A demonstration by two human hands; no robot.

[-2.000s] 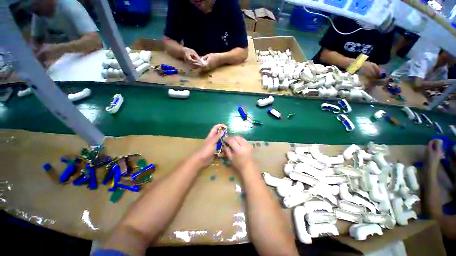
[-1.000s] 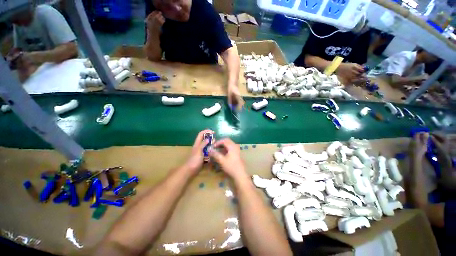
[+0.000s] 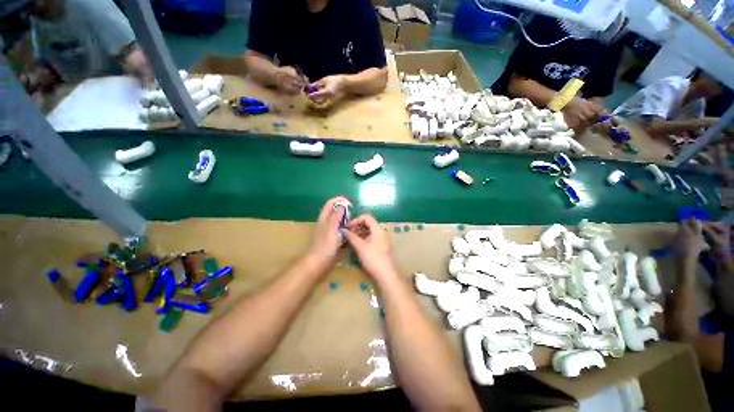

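Observation:
My left hand (image 3: 328, 228) holds a part-filled white housing (image 3: 342, 211) upright above the near edge of the belt, with blue and dark parts showing inside. My right hand (image 3: 369, 240) is close against its lower right side, fingertips bent in at the housing; whether they pinch a part is too small to tell. A heap of blue battery cells with circuit boards (image 3: 145, 282) lies on the brown bench covering (image 3: 265, 241) at the left. A large heap of white housings (image 3: 547, 290) lies at the right. Small green pads (image 3: 334, 286) lie near my wrists.
The green conveyor belt (image 3: 265, 181) crosses ahead, carrying white housings and a loose blue piece. A slanted metal post (image 3: 76, 165) stands at left. A cardboard carton (image 3: 664, 374) is at lower right. People work across the belt; another person's hands (image 3: 696, 237) are at right.
The person opposite has drawn an arm back from the belt and now holds a blue piece in both hands. The blue cell there is gone. My hands stay together at the housing.

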